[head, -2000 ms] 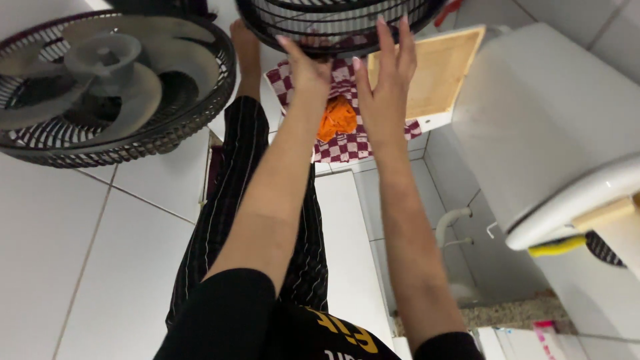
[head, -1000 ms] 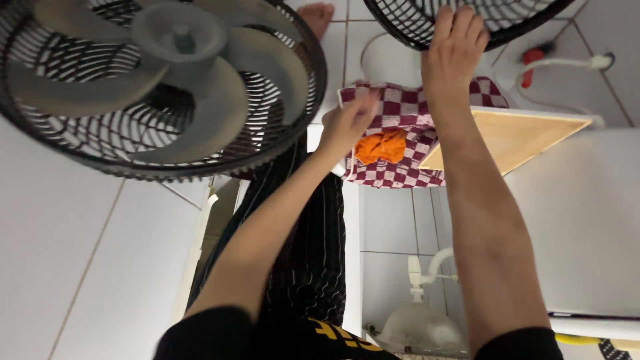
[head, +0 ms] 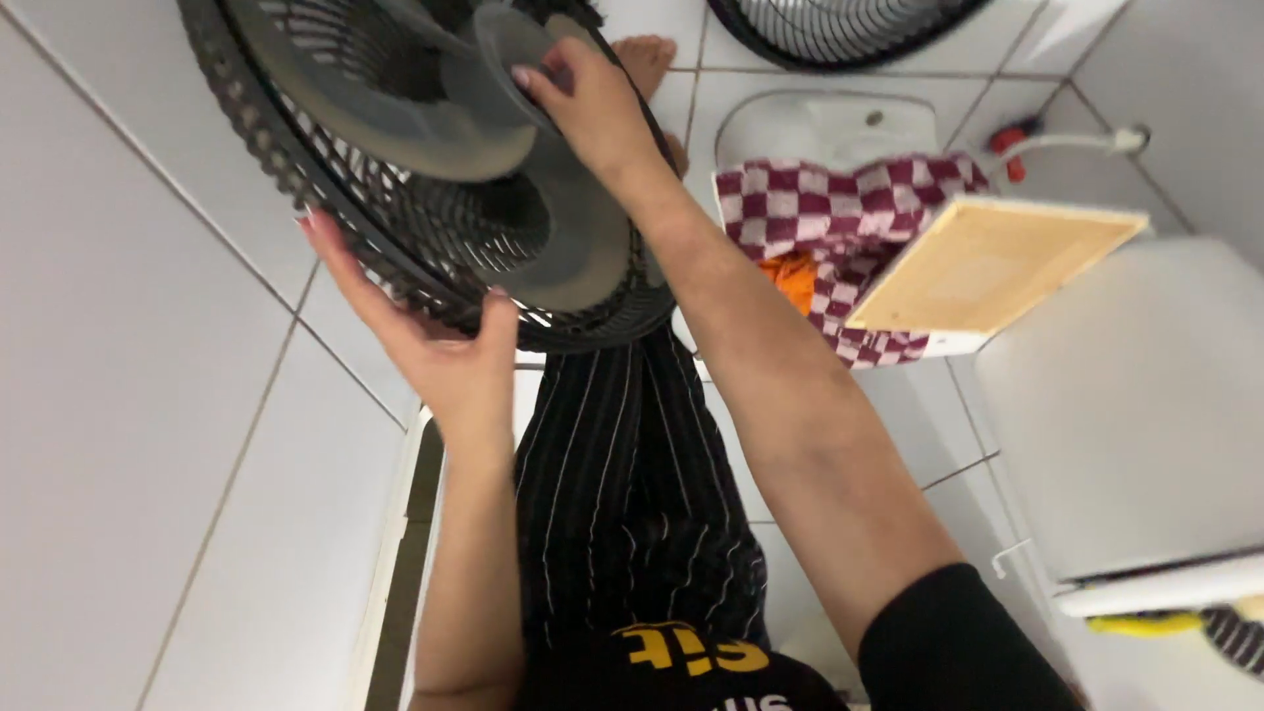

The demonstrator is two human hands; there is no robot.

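A fan's black rear cage (head: 395, 262) with a grey blade wheel (head: 583, 237) fills the upper left of the head view. My left hand (head: 434, 346) supports the cage's lower rim, thumb on the near side and fingers along its outer edge. My right hand (head: 592, 104) pinches the blade wheel near its hub with thumb and fingers. Another black fan grille (head: 849, 30) lies at the top, apart from my hands.
A maroon and white checked cloth (head: 790, 202) and an orange cloth (head: 788, 281) lie right of my knees beside a tilted cream panel (head: 997, 267). Beyond are a white plastic lid-like piece (head: 829, 128), a white pipe (head: 1071, 143) and a white appliance (head: 1126, 415).
My right hand has left the separate grille and moved left onto the blade wheel. My left hand has gone from beside the checked cloth to the cage rim.
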